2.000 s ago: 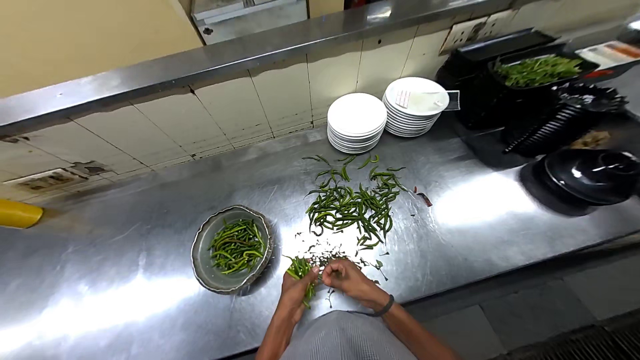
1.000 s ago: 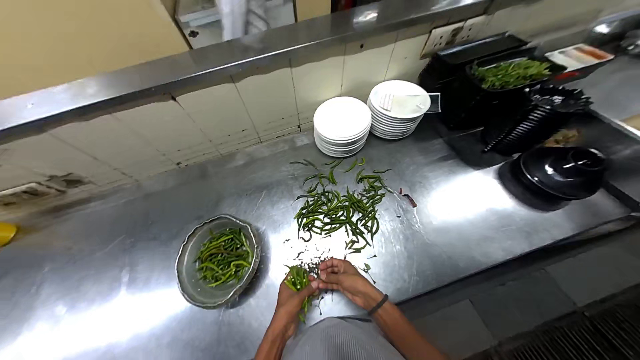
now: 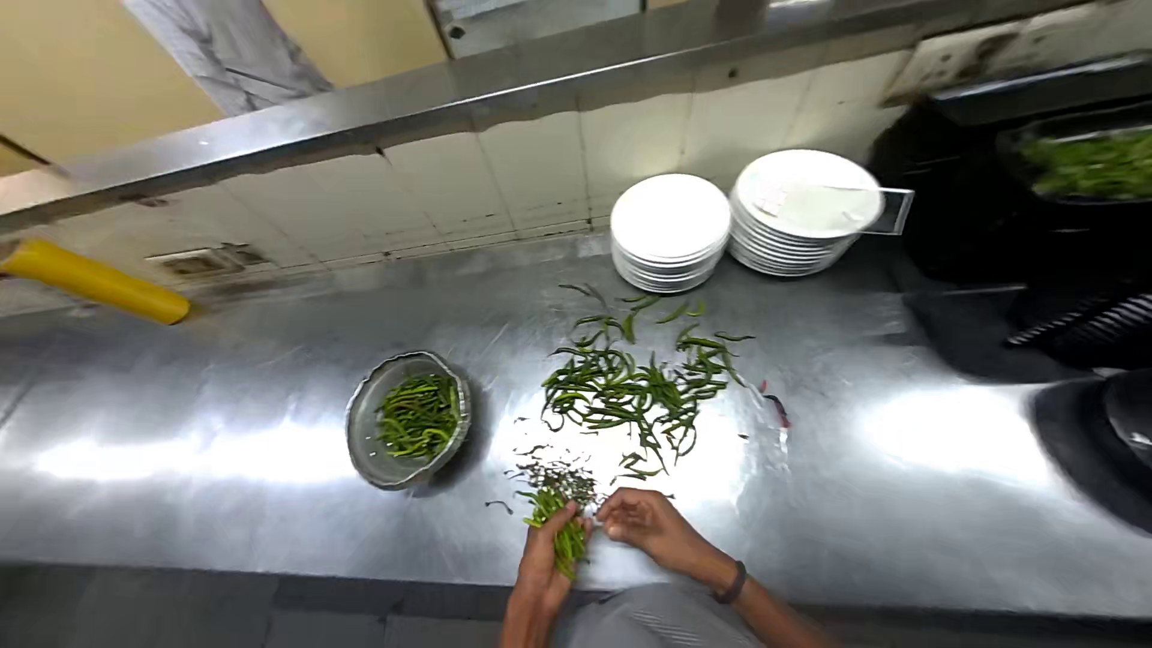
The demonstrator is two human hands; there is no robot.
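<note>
My left hand [image 3: 545, 551] is closed around a bunch of green chillies [image 3: 569, 540] near the counter's front edge. Just right of it is my right hand [image 3: 650, 529], its fingers curled close to the bunch; whether a stem is between them cannot be told. Small dark stem bits [image 3: 560, 477] lie scattered beyond the left hand. Loose green chillies [image 3: 630, 387] spread across the steel counter farther back. To the left stands a round bowl with a wavy rim [image 3: 360, 459], holding more green chillies [image 3: 418, 416].
Two stacks of white plates, one left [image 3: 670, 220] and one right [image 3: 801, 193], stand by the tiled wall. A yellow cylinder [image 3: 99, 281] lies back left. Black containers [image 3: 954, 189], one with green leaves [image 3: 1098, 164], and a black lidded pot [image 3: 1102, 441] occupy the right.
My right hand has drawn slightly away from the bunch in my left hand, opening a small gap between them. The view has swung to the left.
</note>
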